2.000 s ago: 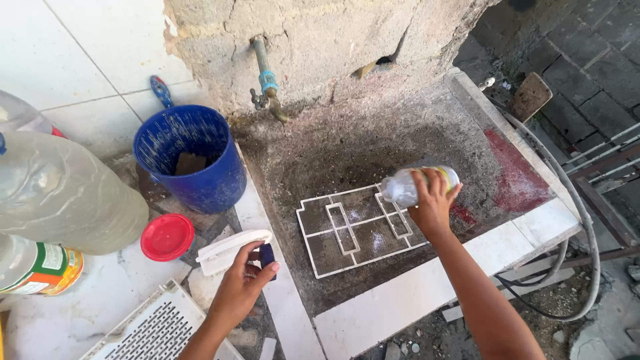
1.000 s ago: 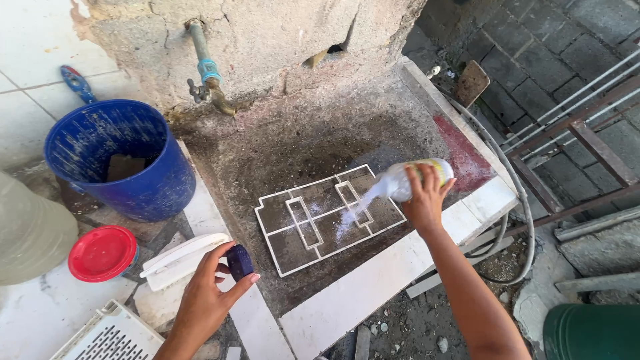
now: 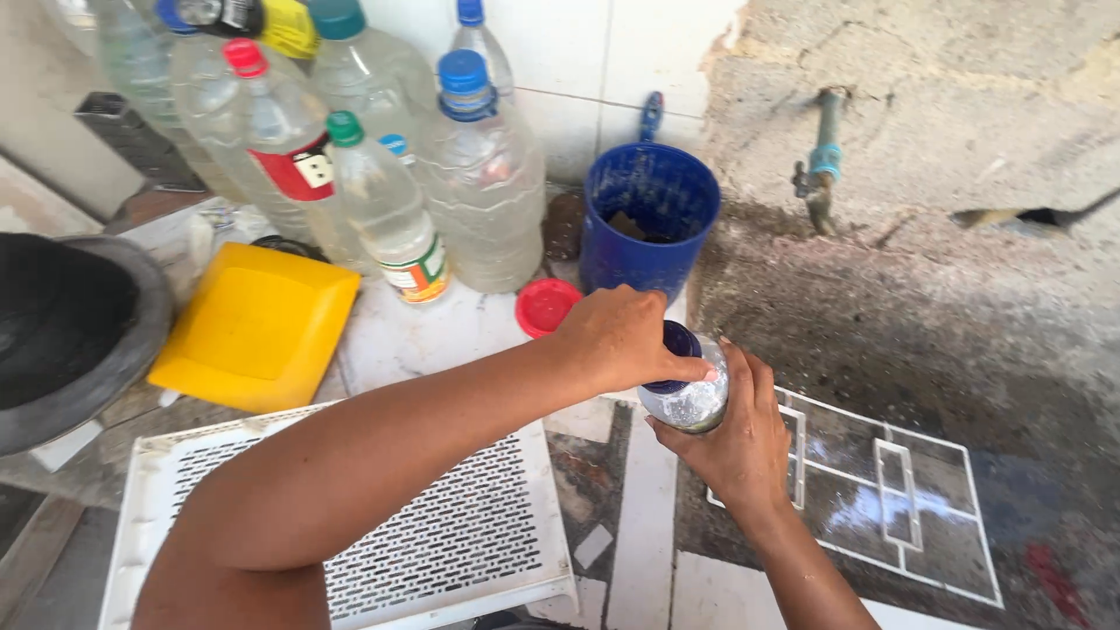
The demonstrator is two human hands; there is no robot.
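My right hand (image 3: 744, 429) grips a clear plastic jar (image 3: 696, 404) with white contents, held above the edge of the concrete basin. My left hand (image 3: 621, 341) has its fingers on a dark blue screw lid (image 3: 675, 354) at the jar's mouth; whether the lid is threaded on cannot be told. To the right, a white wire rack (image 3: 941, 507) lies flat in the basin, with white powder or wet patches around its bars. Just behind my left hand are a red lid (image 3: 547, 308) and a blue plastic bucket (image 3: 649, 197).
Several plastic bottles (image 3: 481, 192) stand at the back left. A yellow plastic tray (image 3: 262, 324) and a black tub (image 3: 87, 341) sit at the left. A white perforated panel (image 3: 437, 525) lies in front. A tap (image 3: 822, 175) projects from the wall above the basin (image 3: 875, 332).
The jar was tipped over the rack, spilling white material; now it is upright, away from the rack's middle. My left hand has brought the dark blue lid to its mouth. The view has swung left.
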